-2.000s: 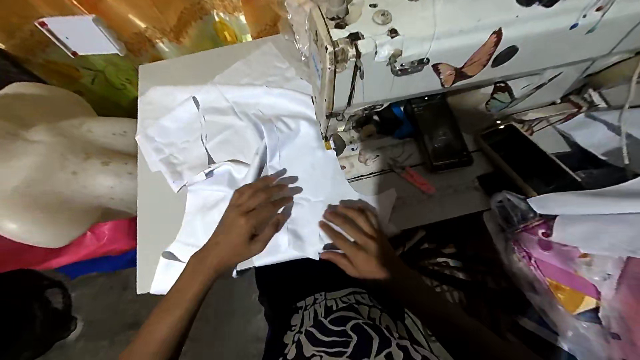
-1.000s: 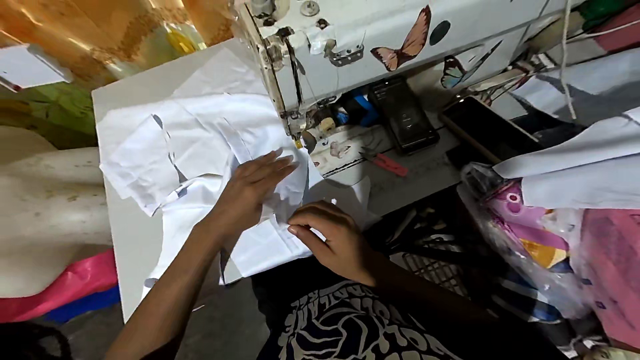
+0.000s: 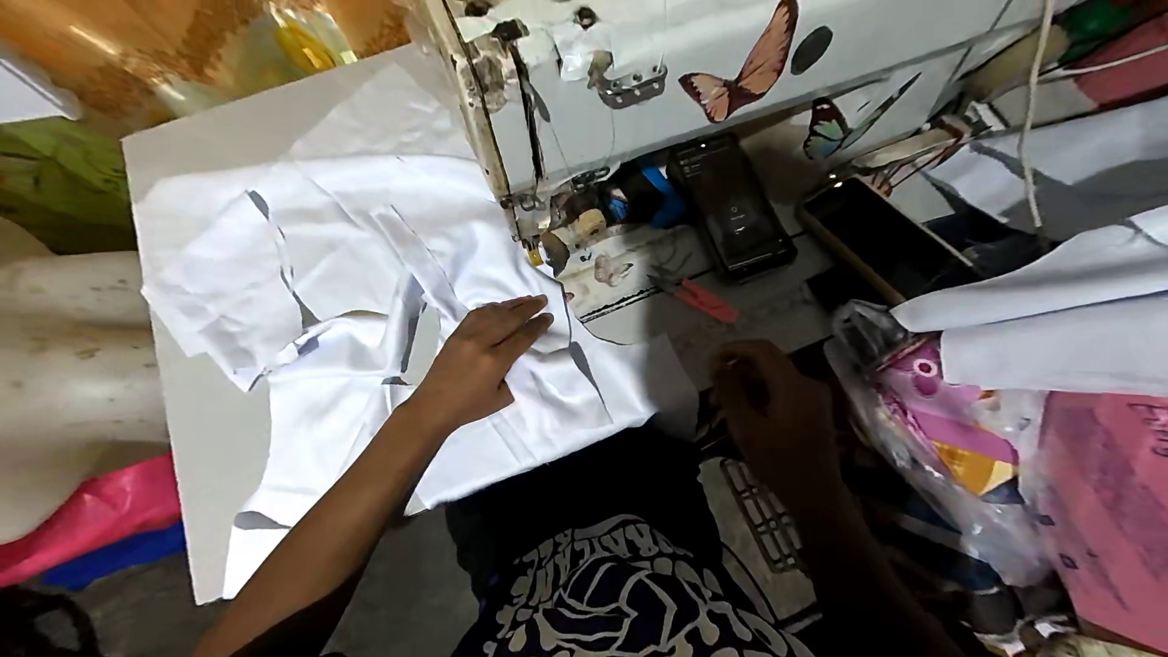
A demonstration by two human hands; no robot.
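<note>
White fabric pieces (image 3: 338,255) with seams and folds lie spread over the sewing table (image 3: 196,438), up against the needle area of a sewing machine (image 3: 584,91). My left hand (image 3: 484,365) rests flat on the fabric, fingers pointing towards the presser foot (image 3: 534,251). Off the fabric's right edge, my right hand (image 3: 762,392) is in shadow with curled fingers; whether it holds something small cannot be told. Red-handled thread snips (image 3: 703,301) lie on the machine bed, just beyond my right hand.
Two phones (image 3: 735,205) (image 3: 881,233) lie under the machine arm. White cloth (image 3: 1058,301) and a plastic bag of colourful items (image 3: 949,438) are at the right. A pale dress form (image 3: 82,365) stands at the left, near pink and blue cloth (image 3: 100,520).
My right hand has left the fabric and moved right, off its edge. My left hand remains on the fabric. The view has shifted.
</note>
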